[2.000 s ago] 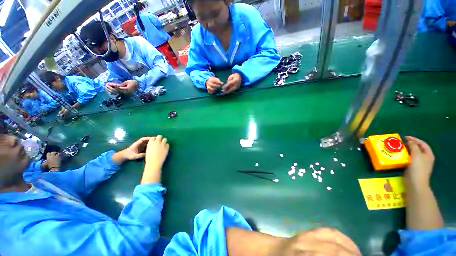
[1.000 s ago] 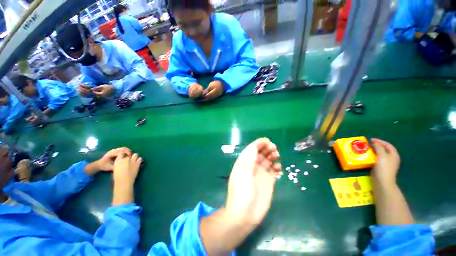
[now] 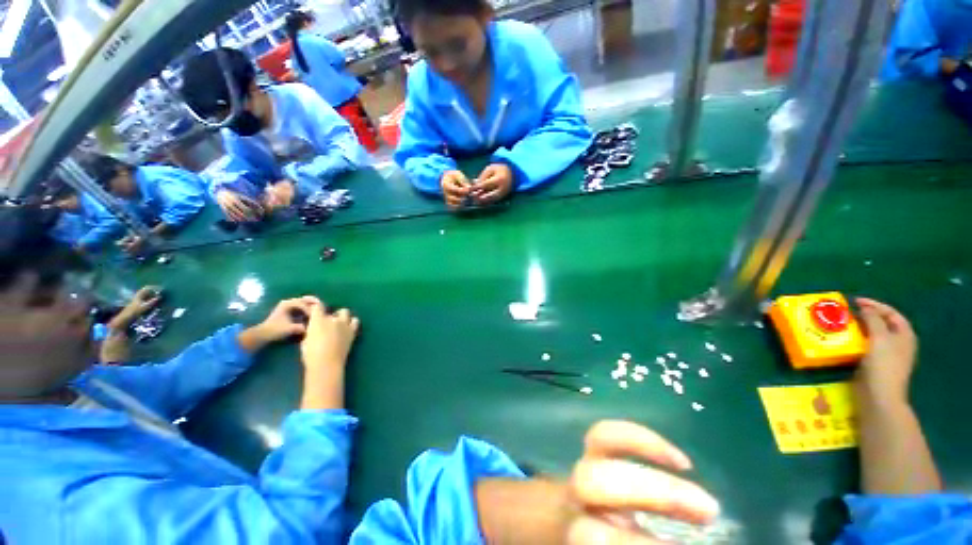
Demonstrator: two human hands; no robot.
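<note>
My left hand (image 3: 640, 484) is at the bottom centre, blurred, with curled fingers; a pale shine shows under them, and I cannot tell whether it holds anything. My right hand (image 3: 890, 346) is against the right side of the yellow-orange emergency stop box (image 3: 799, 341) with its red knob; its grip is partly hidden. Small white parts (image 3: 668, 375) lie scattered on the green belt (image 3: 448, 426) beyond my left hand. Thin black tweezers (image 3: 544, 377) lie left of them. A yellow label card (image 3: 799, 417) lies below the stop box.
A slanting metal post (image 3: 794, 181) stands behind the stop box. A worker's hands (image 3: 314, 325) are at the left. Workers sit across the belt, with dark and silver units (image 3: 610, 158) heaped at their edge. A pale flat piece (image 3: 522, 311) lies mid-belt.
My left hand was raised upright over the belt with its palm showing a second ago; now it is lower, with fingers curled. The view has shifted. My right hand stays beside the stop box.
</note>
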